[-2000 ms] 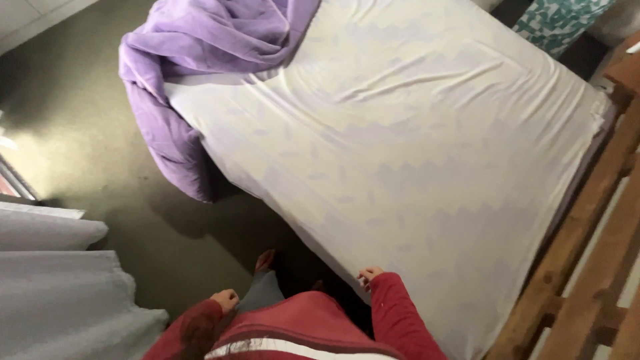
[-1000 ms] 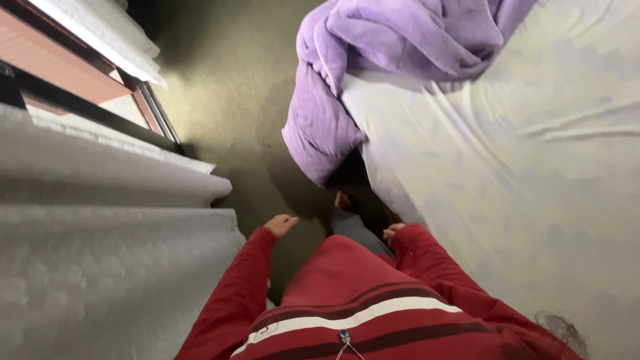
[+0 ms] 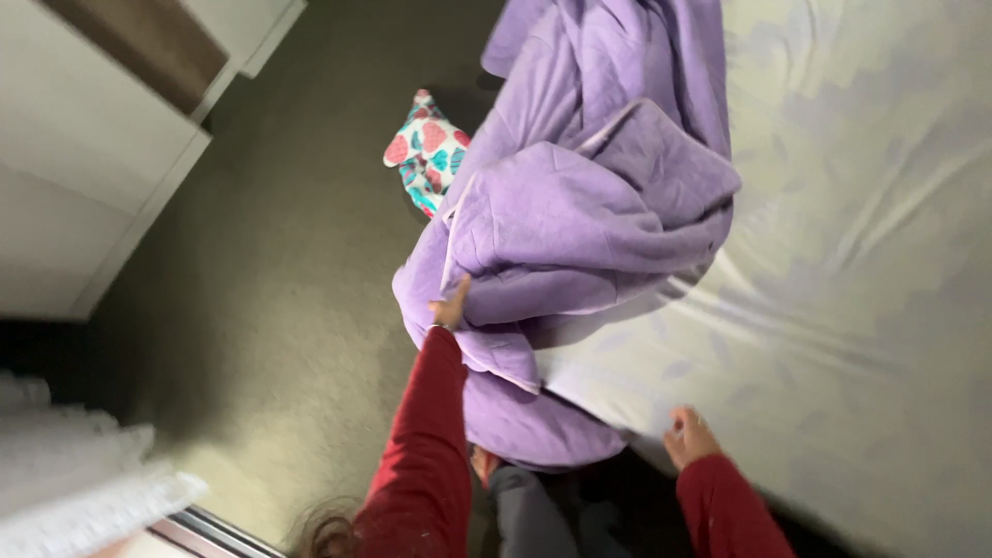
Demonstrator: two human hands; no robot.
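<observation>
A purple quilted blanket lies bunched over the corner of the bed and hangs down its side to the floor. My left hand reaches onto the left edge of the blanket, its fingers partly spread; whether it grips the cloth cannot be told. Bent fingers show on my right hand, which is over the bed's edge beside the pale patterned fitted sheet, with nothing seen in it. The sheet is wrinkled near the blanket.
A white cloth with pink and teal shapes lies on the grey-green floor left of the blanket. White furniture stands at the upper left. A whitish curtain and a metal frame edge are at the lower left.
My view has turned a lot. My left hand, over the floor beside my body a second ago, is now at the blanket. The patterned cloth on the floor has come into view.
</observation>
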